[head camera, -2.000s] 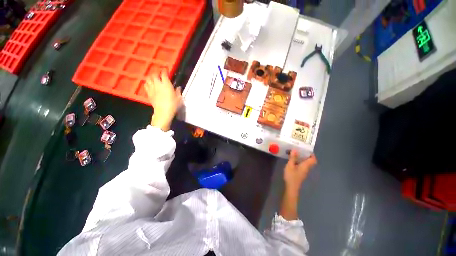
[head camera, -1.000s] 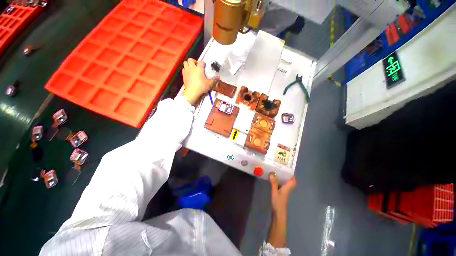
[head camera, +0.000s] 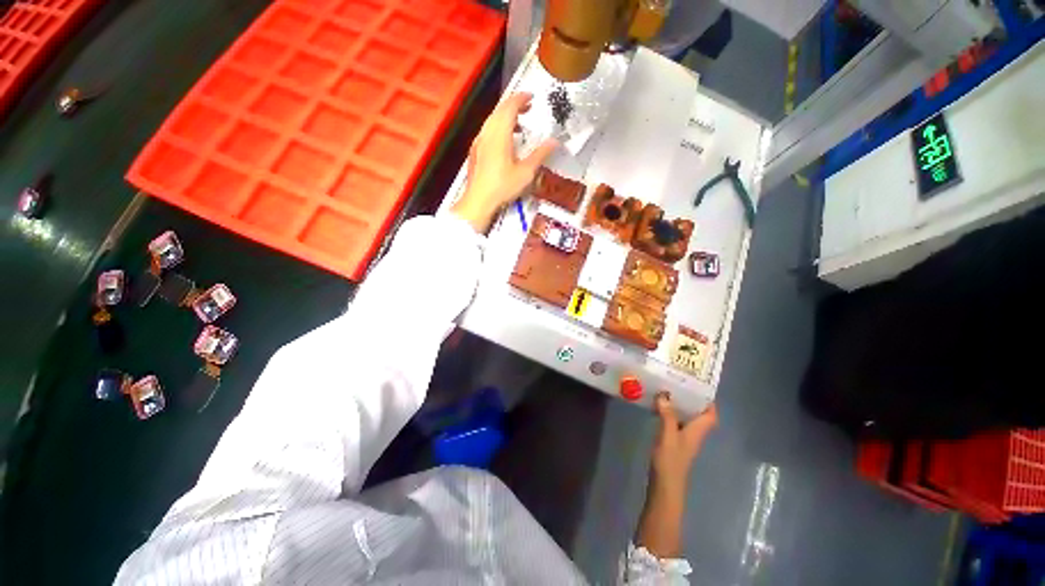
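My left hand (head camera: 499, 166) is over the left edge of the white press table (head camera: 487, 315), fingers apart, beside a clear plastic bag (head camera: 596, 97) with small dark parts. My right hand (head camera: 680, 441) is at the table's front right corner, thumb by a button right of the red button (head camera: 630, 388); I cannot tell if it presses. A small electronic unit (head camera: 560, 237) sits on a brown plate (head camera: 539, 270). Another unit (head camera: 705, 264) lies at the right. Brown fixture blocks (head camera: 642, 300) stand between them. The brass-coloured press head (head camera: 572, 40) is above the back.
Green-handled pliers (head camera: 729, 189) and a blue stick (head camera: 521, 215) lie on the table. A red-orange tray (head camera: 309, 132) and several loose units (head camera: 214, 345) lie on the green belt (head camera: 69, 458) at left. A blue stool (head camera: 470, 429) is below. Red crates (head camera: 1008, 472) stand at right.
My left hand has moved from the red-orange tray's edge to the back left of the press table. My right hand stays at the front right corner. The view has shifted.
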